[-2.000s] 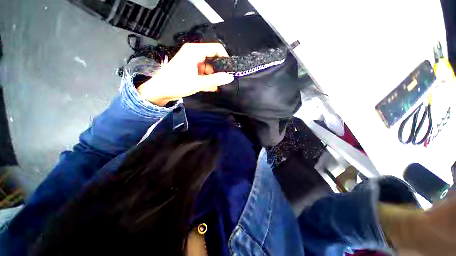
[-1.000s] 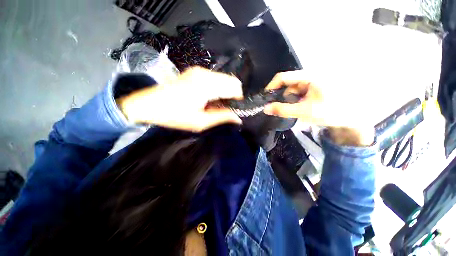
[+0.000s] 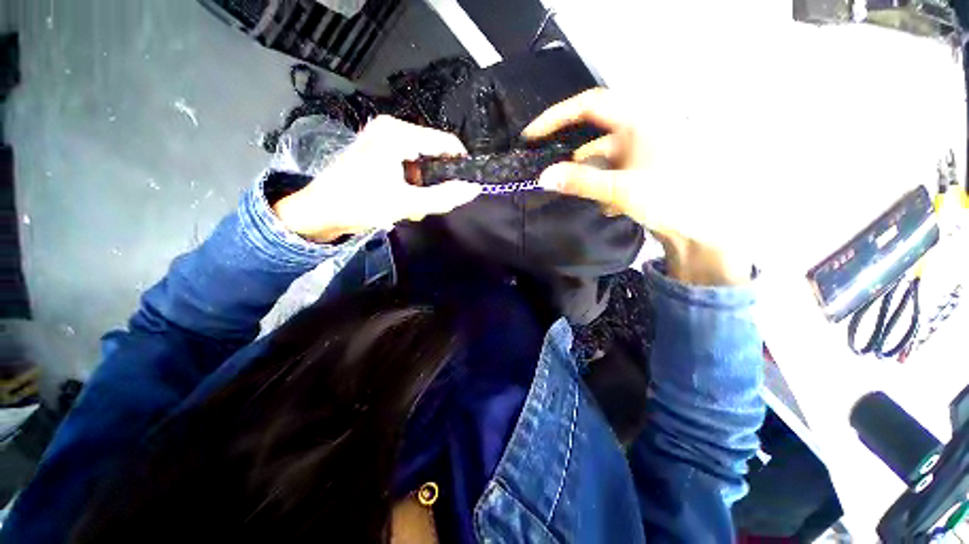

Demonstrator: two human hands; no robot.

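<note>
The black garment's smooth lining hangs over the lap below both hands. Its rough textured hem edge runs between the hands. A thin silver, slightly purple chain trim lies along the lower side of that edge. My left hand pinches the hem edge at its left end, thumb below and fingers above. My right hand is at the right end of the visible chain, with thumb and fingertips at the edge. I cannot make out a needle.
On the white table at the right lie a smartphone, black-handled scissors, a yellow-handled tool and a black thread cone. A crumpled clear bag and a curly black heap lie beyond my left hand.
My right hand has come from the lower right, out over the table's edge, to the hem. Since the last earlier frame both hands sit slightly higher, with more chain showing between them.
</note>
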